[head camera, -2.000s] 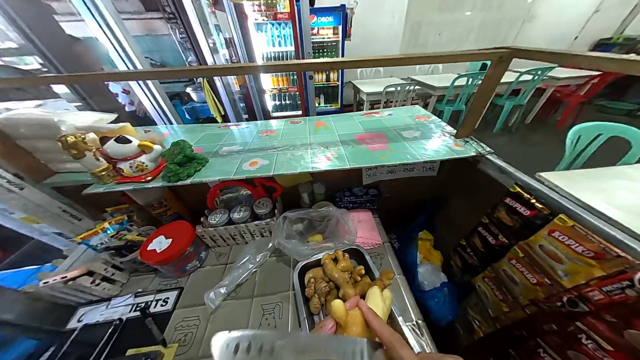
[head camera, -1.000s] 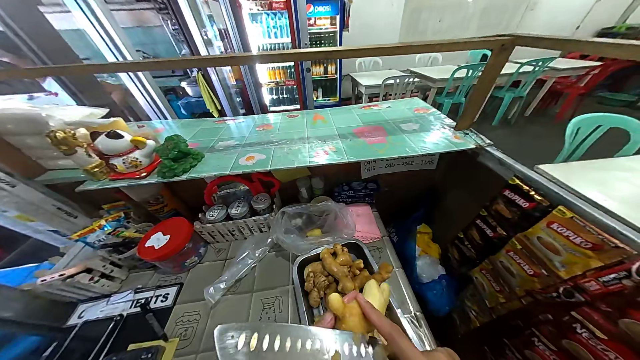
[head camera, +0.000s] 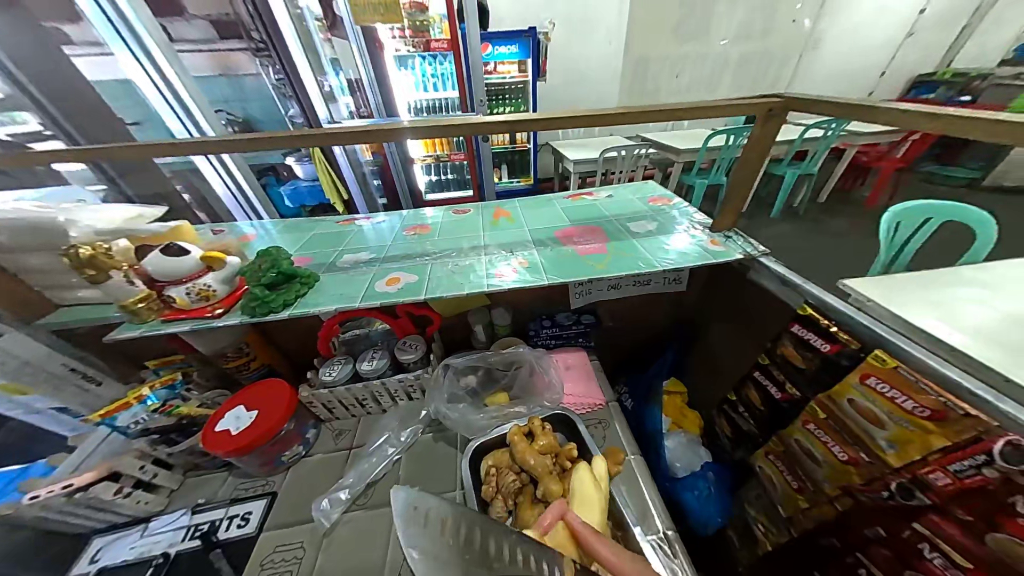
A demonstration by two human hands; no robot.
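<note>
A broad metal knife blade (head camera: 472, 540) crosses the bottom edge, tip to the left; its handle is out of sight. My right hand (head camera: 610, 552) shows at the lower right, by the blade's hidden handle end, and seems to hold the knife. Pale peeled ginger (head camera: 590, 492) stands just beyond the blade, with fingers on it. What appears to be my left hand (head camera: 550, 518) shows only as a fingertip against this ginger; the rest is hidden behind the blade. Unpeeled ginger roots (head camera: 532, 460) fill a metal tray (head camera: 472, 472) just beyond the hands.
A clear plastic bag (head camera: 496, 384) holding a yellowish piece lies behind the tray. On the left stand a red-lidded jar (head camera: 260, 424) and a white basket of spice jars (head camera: 372, 392). A blue bag (head camera: 700, 488) and hanging coffee packets (head camera: 880, 416) are right; a tiled shelf (head camera: 480, 248) crosses behind.
The knife blade has tilted, its tip now higher than the part nearer my right hand. The fingers remain on the peeled ginger.
</note>
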